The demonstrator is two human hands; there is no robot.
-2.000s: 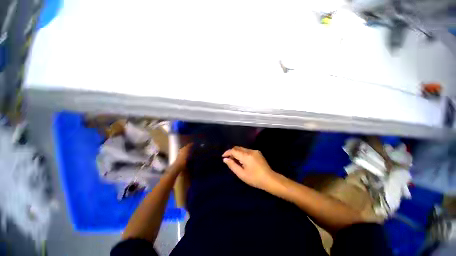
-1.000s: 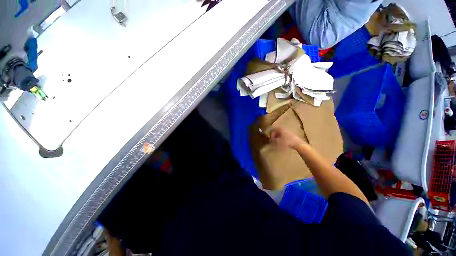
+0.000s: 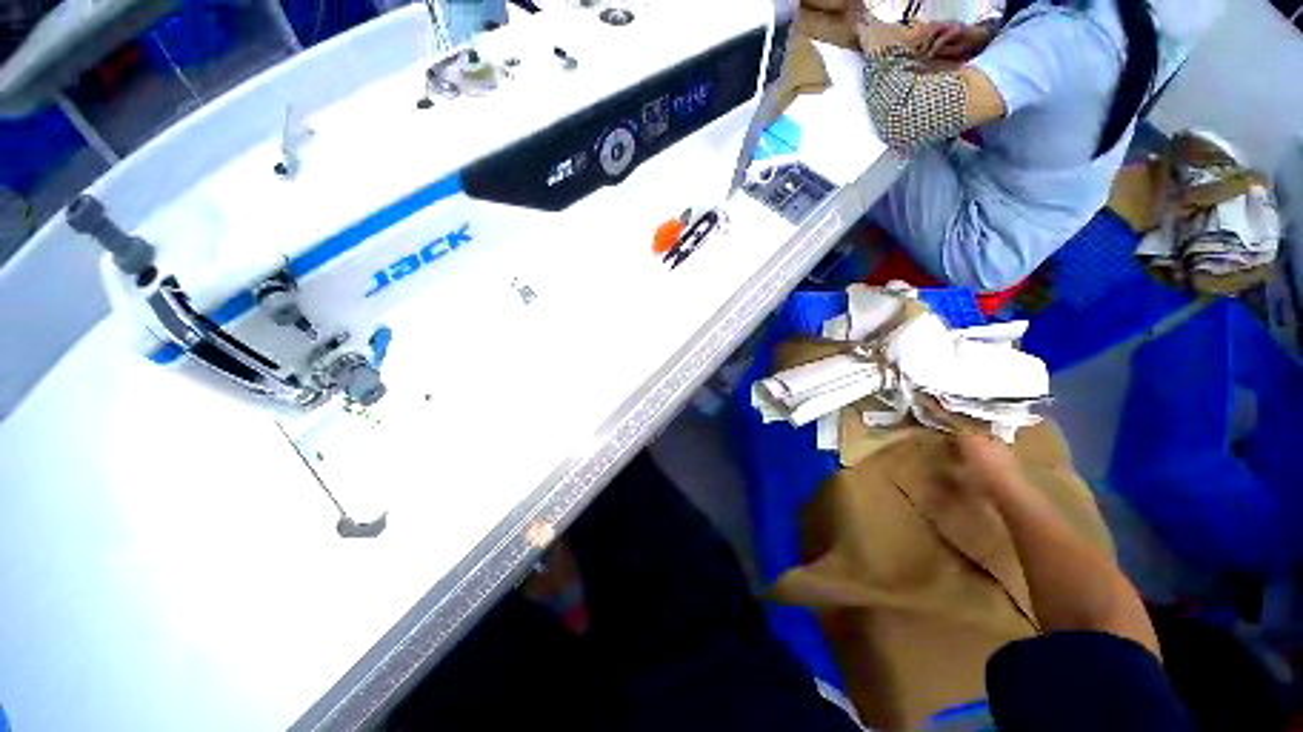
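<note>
My right hand (image 3: 977, 469) is on the upper part of the stacked brown panels (image 3: 915, 551), just below the tied bundle of pale pieces (image 3: 936, 365). Its fingers are blurred, and I cannot tell if they grip a panel. The top brown panel has a dark slit-like edge line across it, and its left side sticks out past the stack. The pale bundle is tied in the middle and lies at the stack's far end. My left hand is not in view.
The white JACK sewing machine (image 3: 429, 215) stands on the white table (image 3: 157, 572), with black-and-orange snips (image 3: 689, 238) at its right. A measuring tape (image 3: 629, 443) runs along the table edge. Another person (image 3: 1000, 129) sits beyond. Blue bins (image 3: 1207, 429) stand at the right.
The view has swung, bringing the whole machine and the other person's arms into view. My right hand has moved up the brown stack towards the pale bundle. The top panel's left side now spreads outward.
</note>
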